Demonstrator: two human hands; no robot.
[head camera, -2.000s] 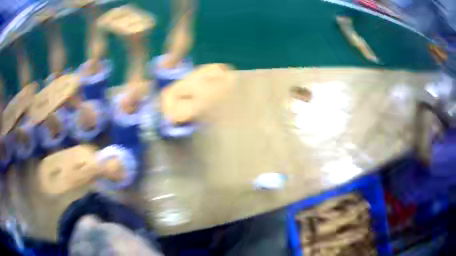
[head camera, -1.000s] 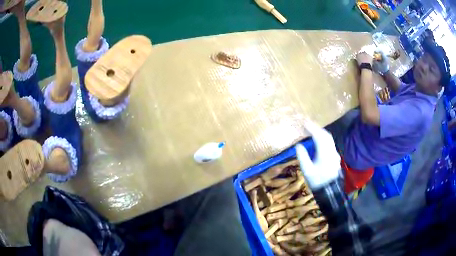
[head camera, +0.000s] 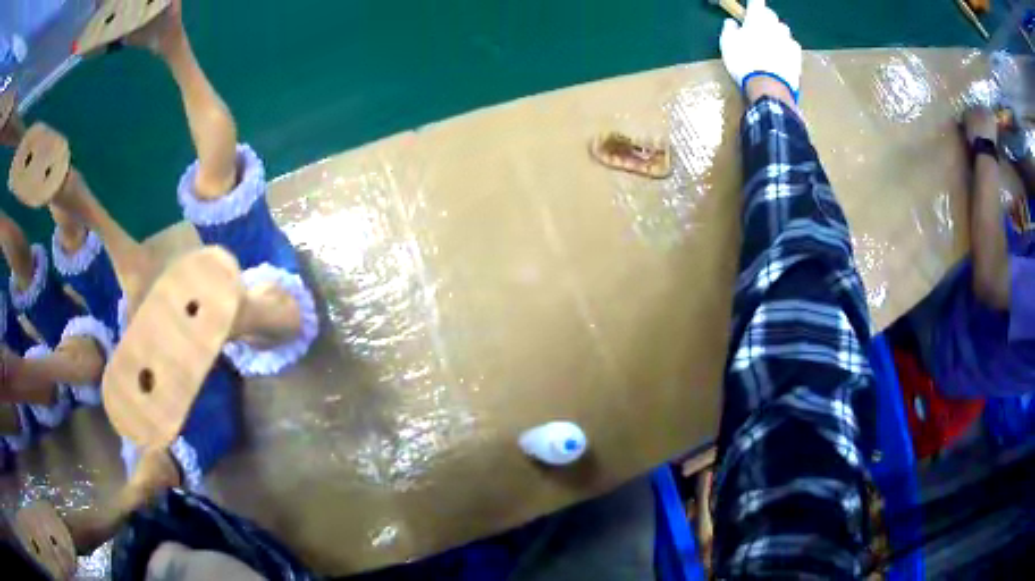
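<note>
My right hand (head camera: 760, 48), in a white glove, reaches to the green belt at the top edge and closes on the end of a tan leg (head camera: 732, 9), mostly hidden or cut off. My left hand is out of the picture; only a bit of that arm shows at bottom left. Leg-and-shorts assemblies stand upside down at left. The nearest has blue denim (head camera: 270, 233), pale frayed cuffs and a tan sandal sole (head camera: 173, 344) with two dark holes, tilted.
A small white bottle (head camera: 554, 443) with a blue tip and a brown sandal part (head camera: 631, 154) lie on the film-covered bench (head camera: 499, 284). A blue crate (head camera: 678, 533) is partly hidden under my right sleeve. A co-worker's arm (head camera: 987, 216) is at right.
My right hand has moved from above the leg crate up and across the bench to the leg on the belt. The view has shifted, and the co-worker is now mostly cut off.
</note>
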